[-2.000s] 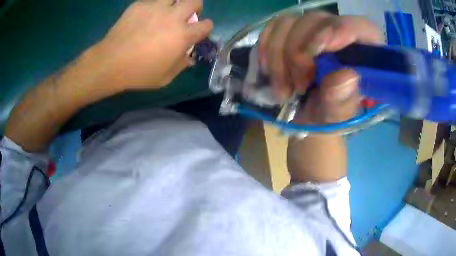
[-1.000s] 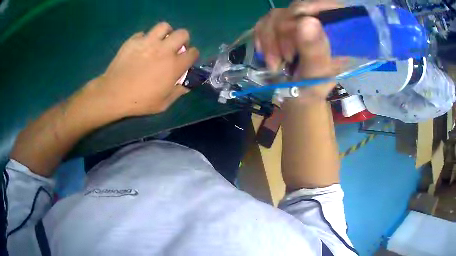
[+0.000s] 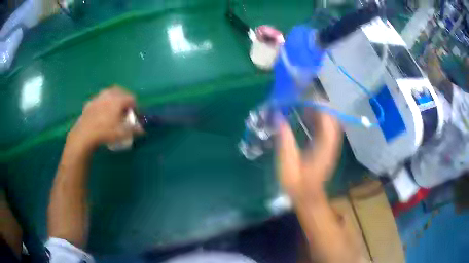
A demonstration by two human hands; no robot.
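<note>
My left hand [image 3: 105,118] is closed around an appliance's white barrel [image 3: 128,131] over the belt. Its blurred dark handle [image 3: 169,115] points right. The blue screwdriver [image 3: 298,64] stands roughly upright at right of centre, its metal nose [image 3: 254,136] low and to the left. My right hand [image 3: 308,159] is just below the screwdriver, blurred, with fingers spread and not closed round it; whether a fingertip touches it is unclear. Another appliance, with a white barrel and pinkish ring [image 3: 265,49] and a dark handle, lies behind the screwdriver.
The dark-green belt [image 3: 190,180] has a lighter green stripe. A grey-white screw feeder [image 3: 349,97] with a blue label stands right, with a blue hose [image 3: 329,109] in front. Tan cardboard [image 3: 378,221] and something red [image 3: 411,200] are lower right. A small blurred white thing [image 3: 280,203] is near the belt's front edge.
The view has shifted to show more belt. My left hand and its appliance are now well away from the screwdriver nose. The screwdriver has swung upright, and my right hand has opened from it.
</note>
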